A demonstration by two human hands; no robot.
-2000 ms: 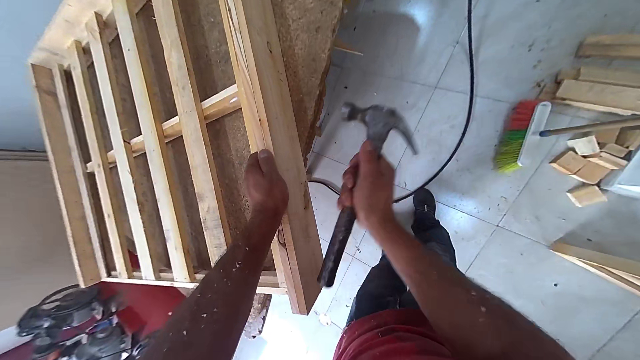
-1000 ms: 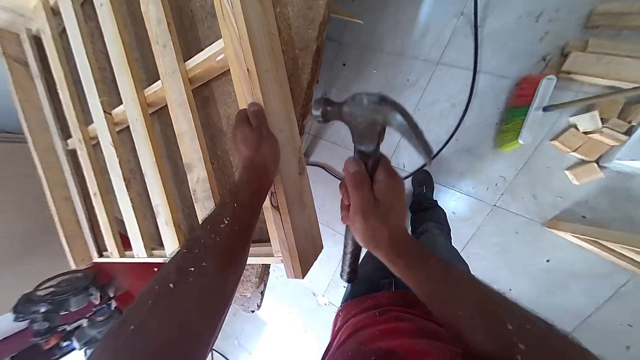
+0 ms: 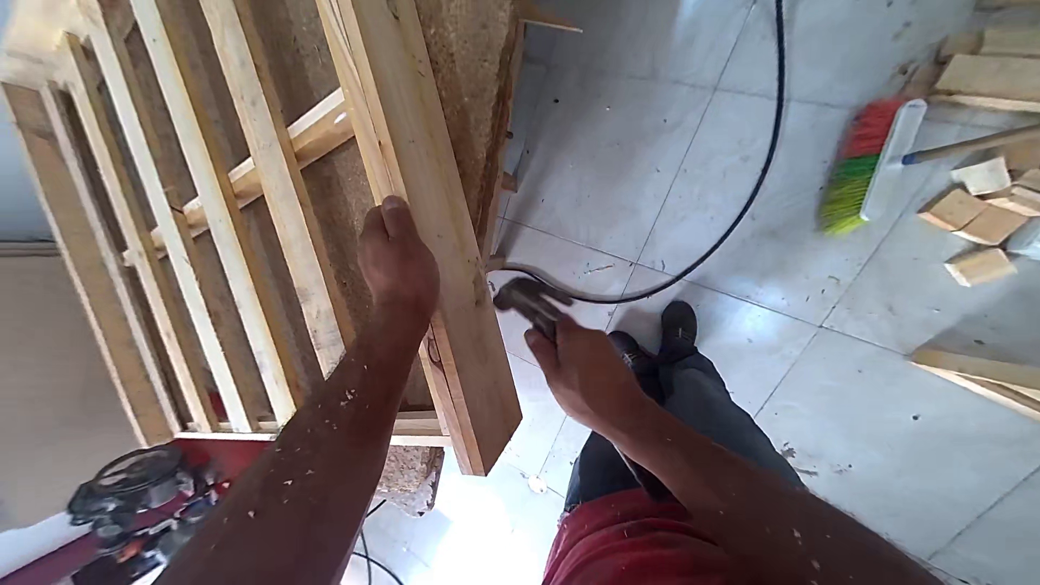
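Note:
My left hand grips the edge of a thick wooden board on the near side of a slatted wooden frame. In my right hand is a claw hammer, slightly blurred, its head just to the right of the board and not visibly touching it. Part of the hammer's handle is hidden by my right hand and forearm. A diagonal wooden strip crosses among the slats. Under the frame lies a rough particle board worktop.
A black cable curves over the tiled floor. A broom with colored bristles and several wood offcuts lie at the right, with wooden strips below them. A power tool sits at lower left. My feet are below.
The hammer, upright in my right hand one second ago, has tipped and its head is now lower, beside the board. My left hand remains on the board.

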